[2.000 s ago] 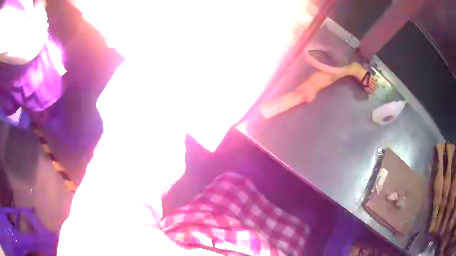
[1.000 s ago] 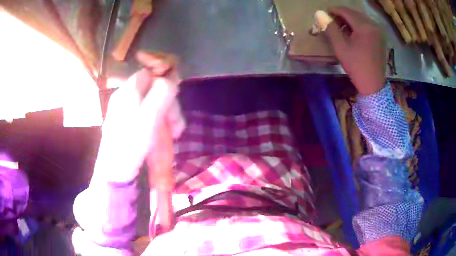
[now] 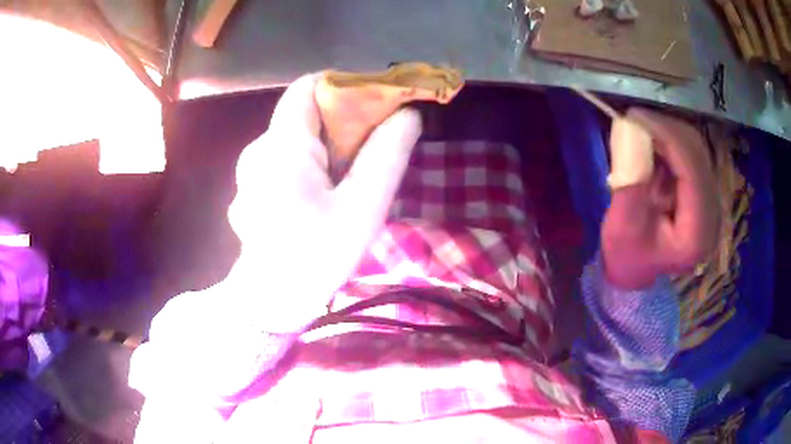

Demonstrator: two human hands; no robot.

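Note:
A tan doll leg [image 3: 349,117] is held by my left hand [image 3: 325,191], which looks white and washed out by glare. The foot end points right, sole side up, above the apron near the table's front edge. The rest of the leg is hidden by the hand. My right hand [image 3: 661,199] is at the right, apart from the leg, with a cream-white finger cot [image 3: 631,153] on a digit. It holds a thin pale stick [image 3: 598,103] whose tip points up and left toward the table edge.
The grey metal table [image 3: 390,39] bears a cardboard pad [image 3: 607,43] with two small white cups [image 3: 607,9], a leg pile [image 3: 759,30] at right and part of another leg [image 3: 213,22] at left. A blue bin [image 3: 757,260] of legs stands at right. Glare fills the left.
My left hand has brought the leg right and turned its foot toward the right. My right hand has moved down from the cardboard pad, and the stick now shows in it.

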